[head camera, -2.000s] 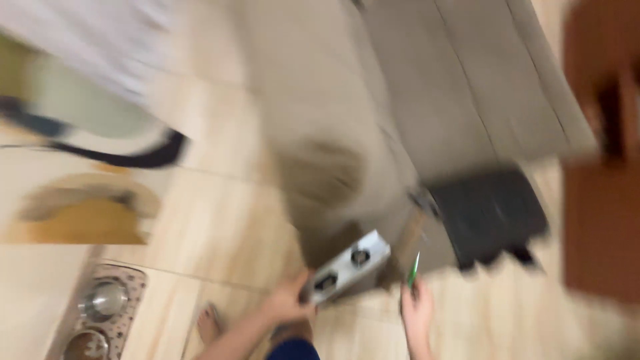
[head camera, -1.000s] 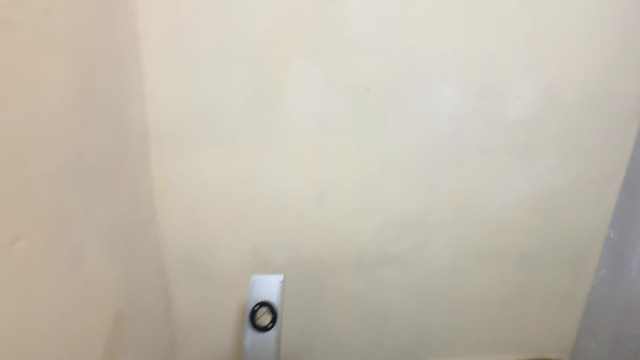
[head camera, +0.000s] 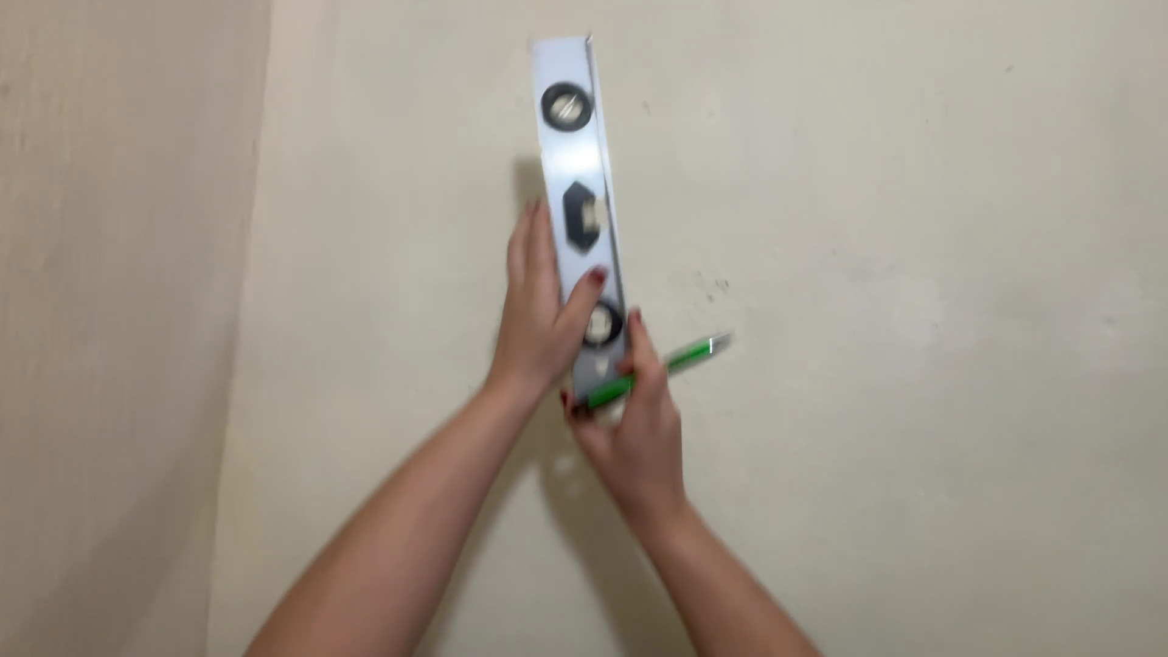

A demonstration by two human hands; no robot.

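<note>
A silver spirit level [head camera: 573, 160] stands nearly upright in front of the wall, its top leaning slightly left; whether it touches the wall I cannot tell. Round black-rimmed vials sit near both ends, with a third vial in a black housing between them. My left hand [head camera: 543, 319] grips its lower half, fingers along the left edge and thumb over the front by the lower round vial. At the bottom end, my right hand [head camera: 639, 420] holds a green pen [head camera: 689, 356] and has its fingers on the level's lower right edge. The pen slants up to the right.
A pale painted wall [head camera: 867, 274] fills most of the view, with small dark marks and lighter patches. At the left it meets another wall [head camera: 119, 274] in a vertical corner. Shadows of my arms fall on the wall below the hands.
The view has swung from the floor and a sofa up to the wall. The level, low in the view one second ago, now stands higher, with both my hands on it.
</note>
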